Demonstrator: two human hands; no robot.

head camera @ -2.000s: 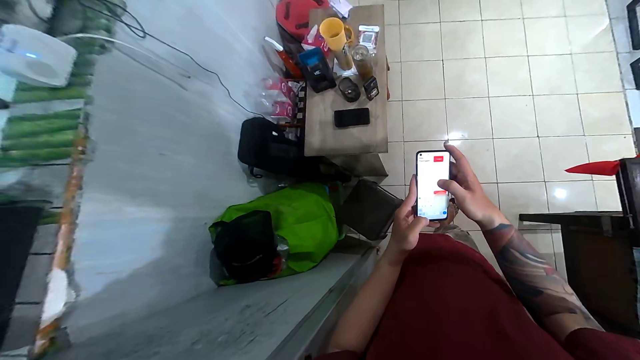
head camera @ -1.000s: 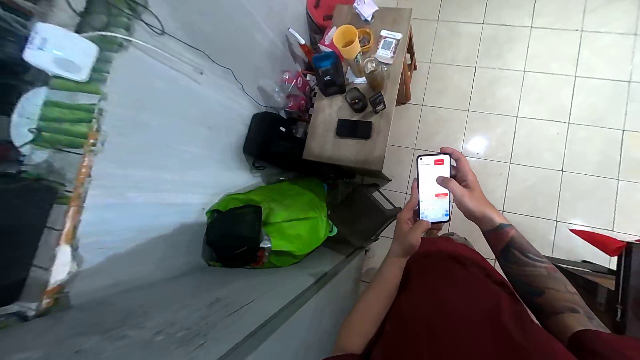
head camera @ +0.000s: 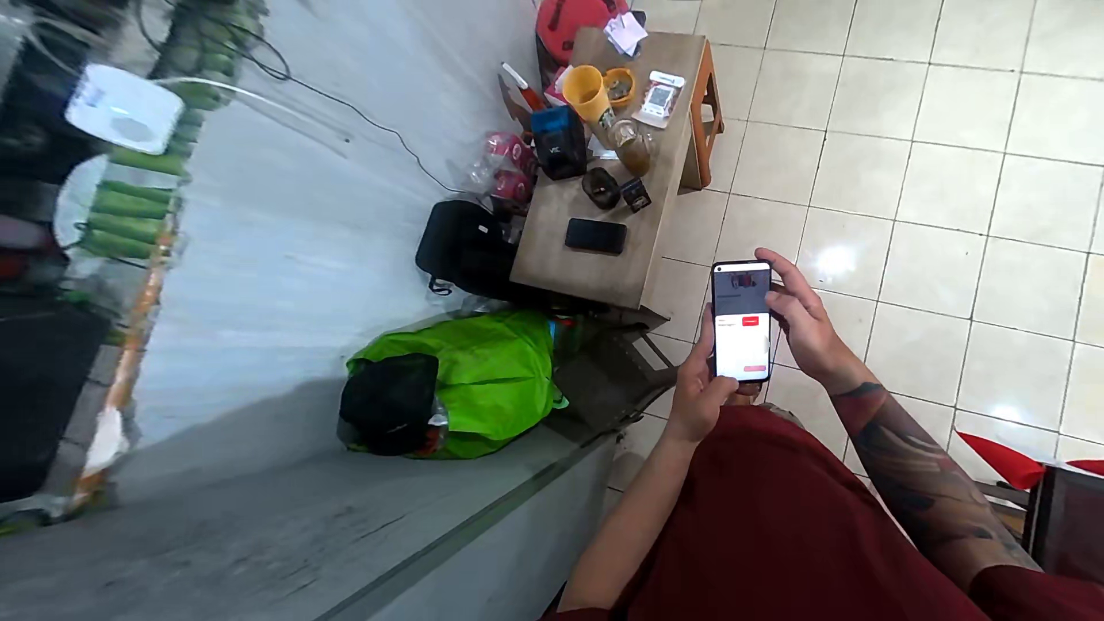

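Note:
A smartphone [head camera: 742, 332] with a lit screen is held upright between my two hands, over the tiled floor. My left hand [head camera: 700, 388] grips its lower left edge, the thumb by the bottom of the screen. At the upper right edge is my right hand [head camera: 802, 319], its index finger near the top corner and its thumb at the screen's right side. A second, dark-screened smartphone [head camera: 595, 235] lies on the wooden table [head camera: 552, 259] to the left of my hands.
On the table stand a yellow cup [head camera: 586, 90], a plastic cup of brown drink [head camera: 632, 151], a dark device [head camera: 559, 142] and a small box [head camera: 636, 195]. A black bag [head camera: 466, 246] is beside it. A bright green bag [head camera: 492, 379] with a black cap [head camera: 392, 404] sits by the wall.
The phone's screen now shows a different page, with a dark upper part. My right thumb has moved from over the screen to its right edge.

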